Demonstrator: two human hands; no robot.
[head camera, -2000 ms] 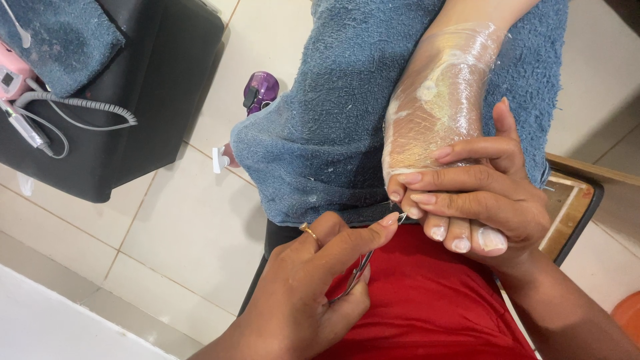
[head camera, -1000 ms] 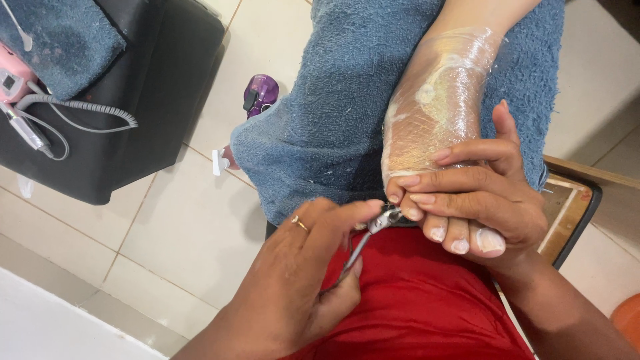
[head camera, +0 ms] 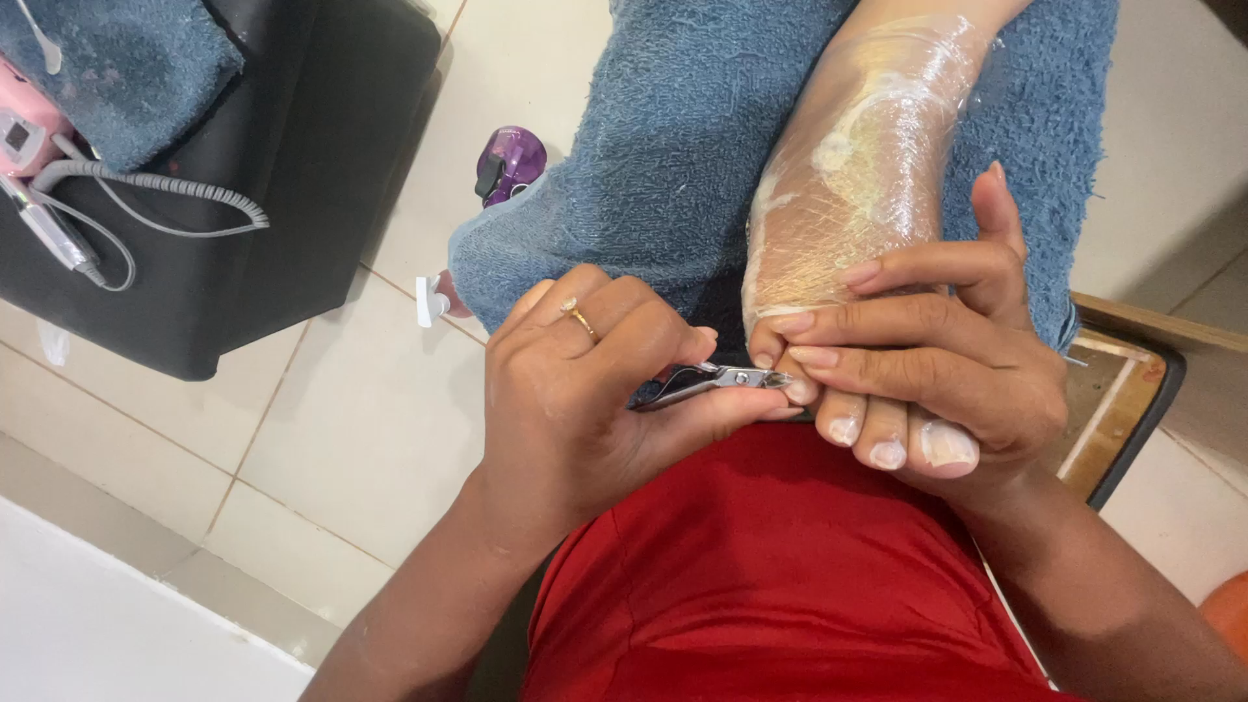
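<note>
My left hand, with a ring on one finger, is closed around metal cuticle nippers. Their jaws touch one of the smaller toes, near its nail. Across the toes lies my right hand, holding the front of another person's foot and parting the small toes with its fingertips. Clear plastic film with whitish cream beneath it wraps that foot. White cream sits on several toenails, the big toenail among them. Under the foot is a blue towel.
A black case or stool at left carries a folded blue cloth and a pink nail drill unit with a coiled cord. A purple bottle and a white pump nozzle are by the towel, above the tiled floor. A wood-framed seat is at right.
My left hand has turned, and the nippers now lie flatter, with their jaws at a toe slightly right of where they were. The right hand keeps its hold on the foot.
</note>
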